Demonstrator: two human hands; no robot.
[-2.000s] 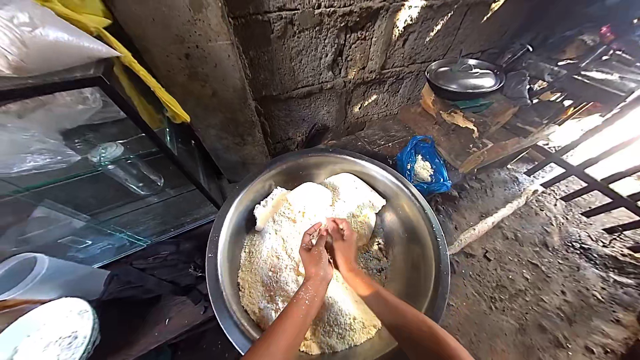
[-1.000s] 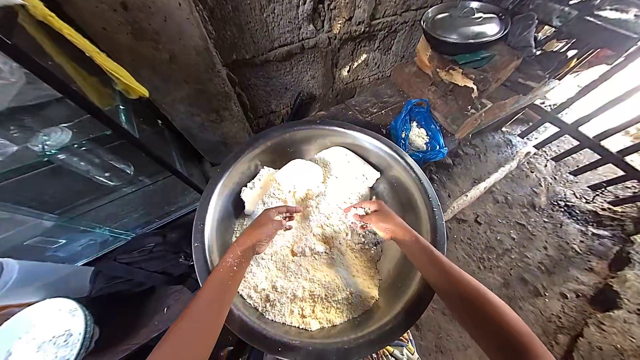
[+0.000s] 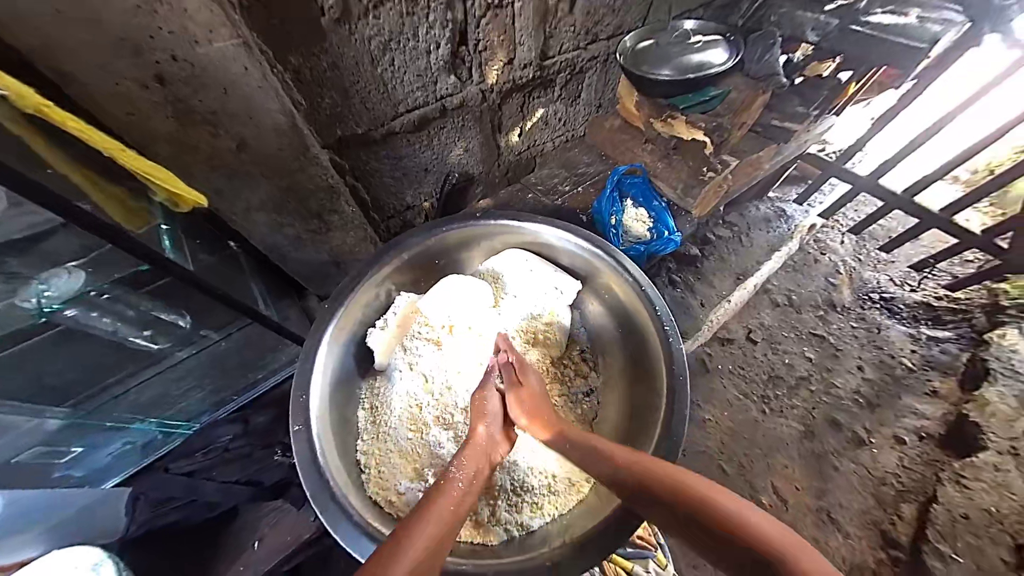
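A wide metal basin [image 3: 632, 368] holds a heap of pale yellow-white crumbly meal [image 3: 424, 432], with smooth white lumps [image 3: 528, 280] at its far side. Over the middle of the heap, my left hand [image 3: 490, 412] and my right hand [image 3: 528, 392] are pressed palm to palm, fingers pointing away from me. Whether some of the meal lies between the palms is hidden. White specks cling to my left wrist and forearm.
Behind the basin's right side sits a blue plastic bag [image 3: 612, 208] with white crumbs. A lidded black pan [image 3: 680, 60] stands on boards by the block wall. Left are a glass case [image 3: 160, 376] and a white-filled container [image 3: 72, 562]; right, a stick [image 3: 752, 284] and slatted gate.
One second ago my hands were apart over the meal; now they are together palm to palm. They were also together two seconds ago.
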